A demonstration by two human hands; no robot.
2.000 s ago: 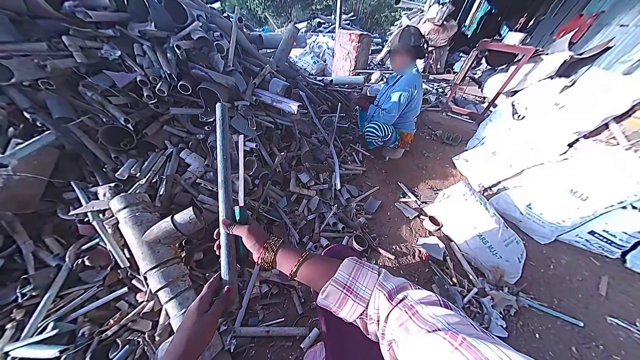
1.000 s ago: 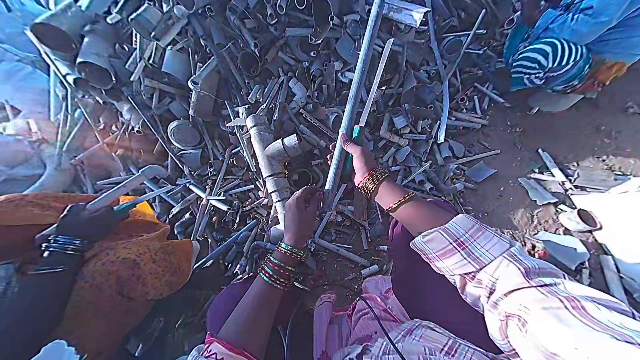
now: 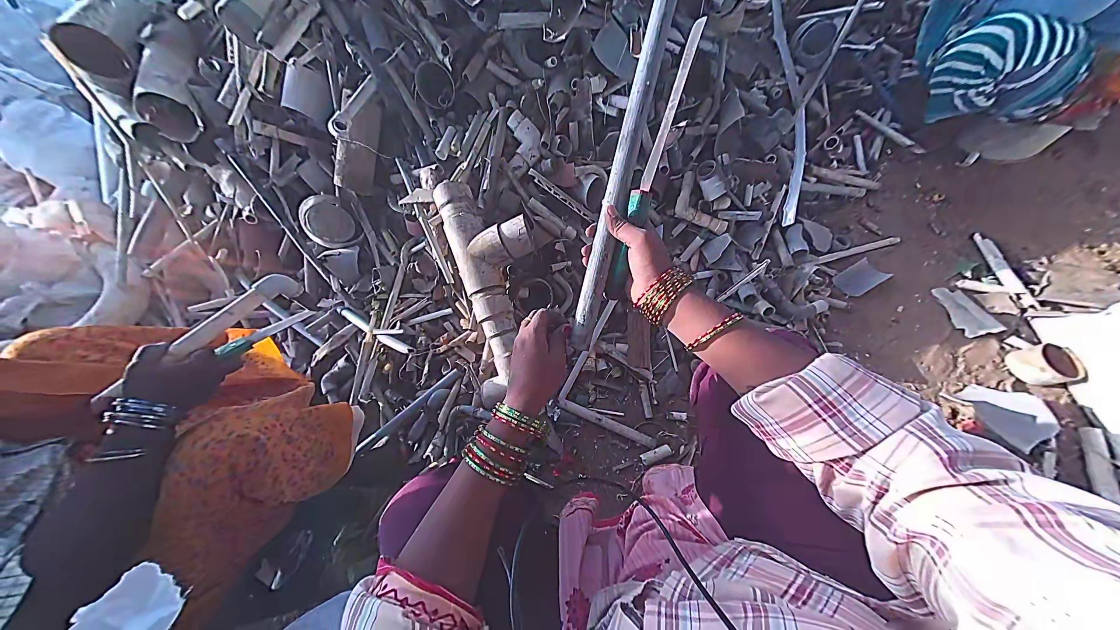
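Note:
My right hand (image 3: pixel 637 254) is closed around a long grey plastic pipe (image 3: pixel 626 166) and the green handle of a long-bladed knife (image 3: pixel 672 105); pipe and blade both point up and slightly right, the blade to the right of the pipe. My left hand (image 3: pixel 539 354) is at the pipe's lower end with its fingers curled. Whether it grips the pipe or only touches it cannot be told. Left of the pipe a cream plastic pipe with a side branch (image 3: pixel 477 271) lies on the heap.
A heap of scrap pipes and fittings (image 3: pixel 324 219) spreads ahead. At left, a co-worker's hand (image 3: pixel 175 376) holds a pale pipe and a green-handled tool. Another person's striped cloth (image 3: pixel 1006 66) shows at upper right. Plastic shards (image 3: pixel 967 312) lie on the soil at right.
The view has swung down and left since the first frame, bringing in the co-worker's hand at left. My right hand keeps hold of the pipe and knife throughout.

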